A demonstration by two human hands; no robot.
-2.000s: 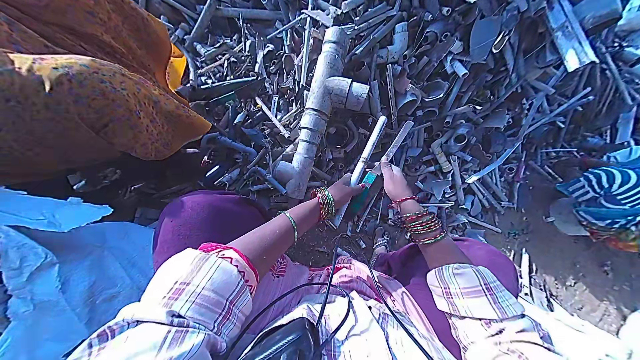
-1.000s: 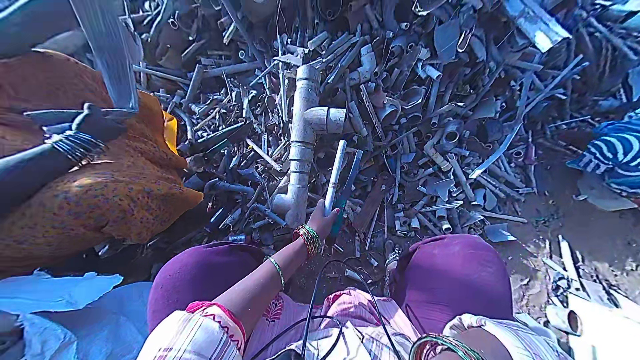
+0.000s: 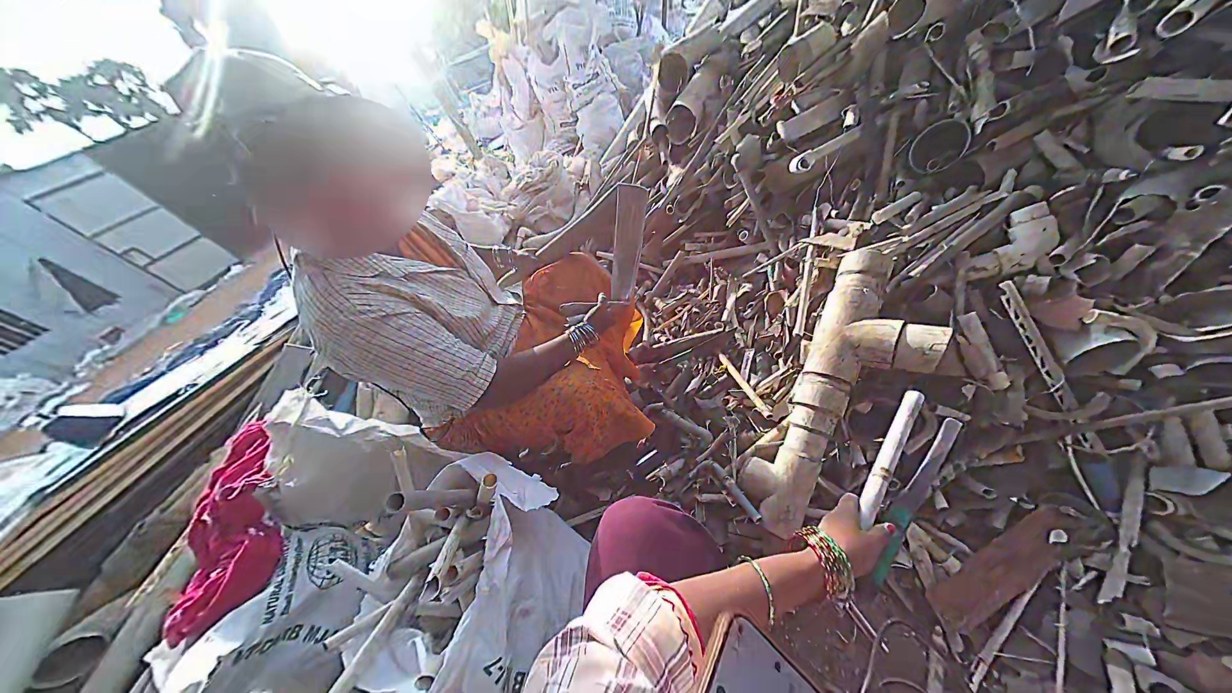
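Observation:
My left hand [image 3: 857, 539], with bangles at its wrist, grips a short white plastic pipe [image 3: 890, 457] and a flat-bladed tool with a green handle [image 3: 916, 496] side by side, both pointing up and away. Just beyond and left of that hand lies a large branched plastic pipe fitting [image 3: 818, 395] on the scrap heap. My right hand is out of the frame. A dark flat piece [image 3: 1001, 568] rests on the scrap to the right of my left hand.
At the left a co-worker [image 3: 414, 337] sits beside the heap, holding a flat pipe piece [image 3: 629, 241]. A white woven sack [image 3: 520, 577] with pipe pieces lies nearer me, next to a red cloth [image 3: 231, 539]. Broken pipes [image 3: 1088, 385] cover the ground ahead and right.
Two seconds ago both my hands were together at the pipe and tool; my right hand has since moved away and out of view. The view has swung far to the left.

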